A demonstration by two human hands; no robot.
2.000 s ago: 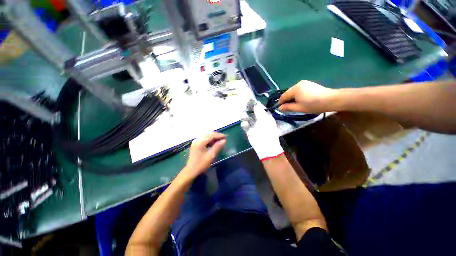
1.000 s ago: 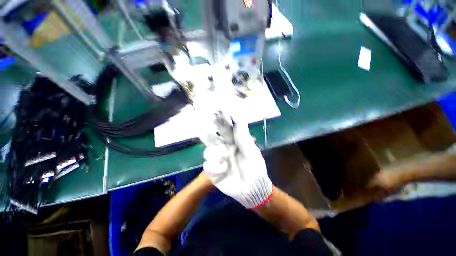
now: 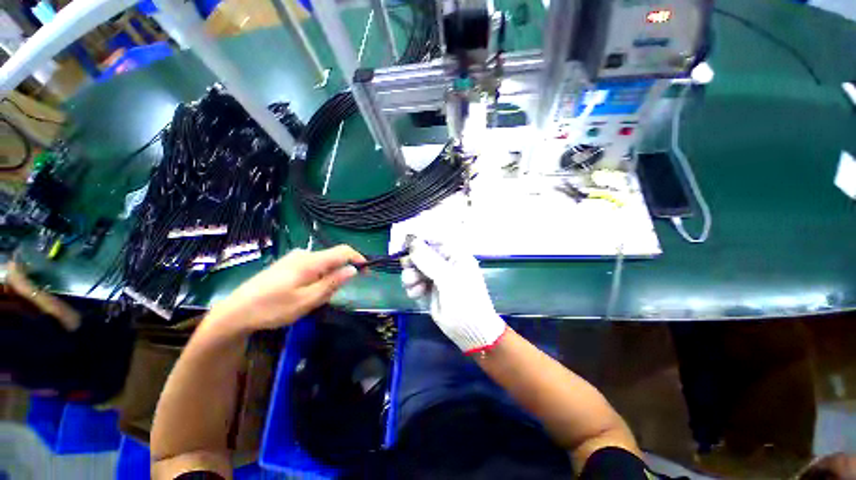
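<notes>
Black cable leads (image 3: 380, 208) lie in a curved bundle, their tipped ends on the white base plate (image 3: 563, 239) under the benchtop machine (image 3: 469, 89). My bare left hand (image 3: 305, 281) pinches a thin black cable (image 3: 383, 261) at the front edge of the plate. My right hand (image 3: 452, 289), in a white glove with red cuff, grips the same cable further right, near its end. The cable's tip is mostly hidden by the glove.
A tangled black cable pile (image 3: 211, 183) with white strips lies at left. A control box (image 3: 601, 122), pliers (image 3: 587, 194) and a phone (image 3: 664, 183) stand or lie at right. A blue bin (image 3: 280, 412) is below the bench. Another person's hand (image 3: 42, 295) shows at far left.
The view has swung left. My hands were together in front of the plate; they are now apart with a cable between them. The other person's arm at right has mostly left the view.
</notes>
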